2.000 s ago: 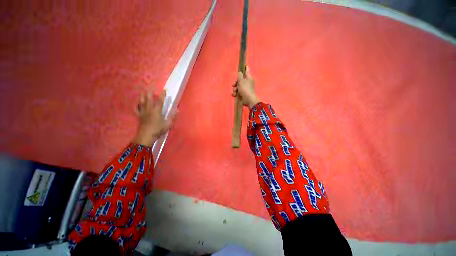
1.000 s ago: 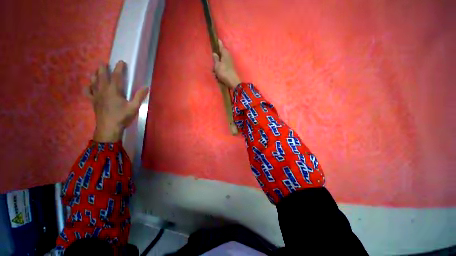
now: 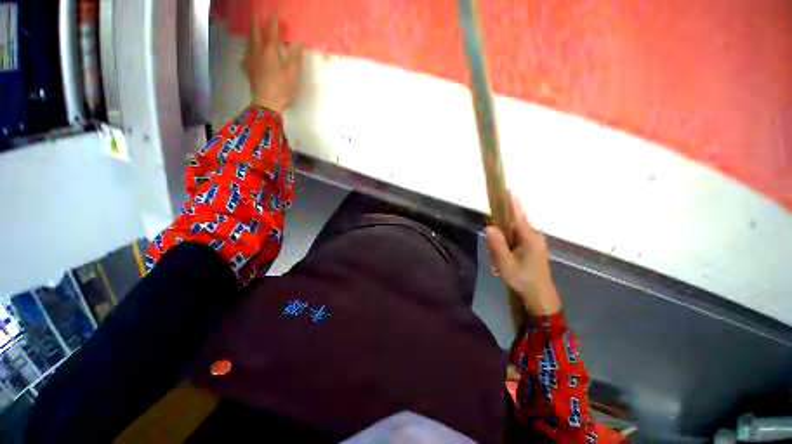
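Note:
The red-orange cloth [image 3: 556, 61] lies across the upper part of the view, its near edge running beside the white table strip [image 3: 399, 121]. My left hand [image 3: 271, 69] is at the cloth's near edge at the upper left, fingers apart and slightly blurred, over the cloth and strip. My right hand [image 3: 524, 260] holds the long yellowish-brown stick [image 3: 486, 130] near the table's front edge. The stick reaches up across the strip and over the cloth; its far end is out of view and its lower part passes behind my hand.
The white and metal machine housing [image 3: 143, 104] stands close at the left of my left hand, with a dark blue part behind it. The table's dark metal edge [image 3: 608, 269] runs in front of my dark apron [image 3: 347, 347]. Shelf-like rows show at the lower left.
The view has shifted towards the table's near edge and my body. My left hand has left the pale crossbar for the cloth edge. My right hand has drawn the stick back past the strip.

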